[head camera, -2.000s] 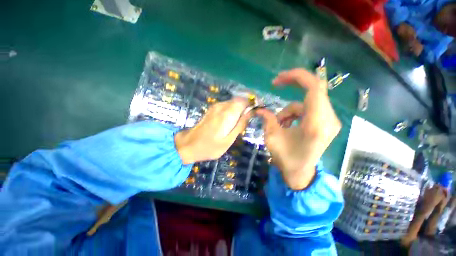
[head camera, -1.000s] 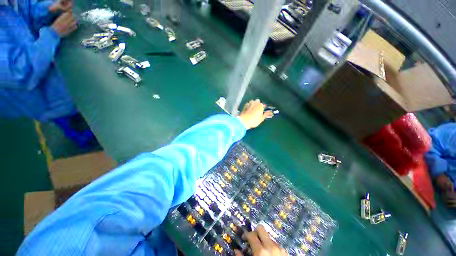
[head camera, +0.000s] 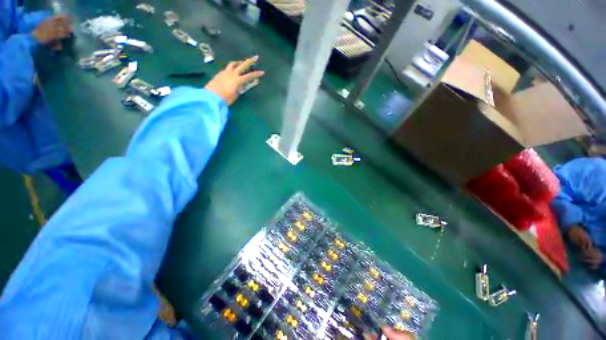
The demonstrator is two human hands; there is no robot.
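Observation:
My left hand (head camera: 236, 80) is stretched far out, fingers apart, above an electronic unit (head camera: 249, 86) on the green surface, partly hidden under the fingers. Contact is unclear. A clear blister tray (head camera: 319, 272) with rows of black-and-orange parts lies at the bottom centre, cut off by the lower edge. My right hand (head camera: 397, 333) shows only as fingertips at the lower edge, over the tray's right part; what it holds cannot be told. Another electronic unit (head camera: 344, 159) lies alone right of the post base.
A grey metal post (head camera: 305, 80) stands between my left hand and that lone unit. Several units (head camera: 141, 103) and a thin black tool (head camera: 187, 74) lie at upper left. More units (head camera: 430, 220) lie at right. Beyond are an open carton (head camera: 458, 119), red bags (head camera: 515, 186) and people in blue sleeves.
My left hand has moved from right of the post to farther left, and its fingers have spread. A unit now lies where it was. My right hand shows less, at the lower edge.

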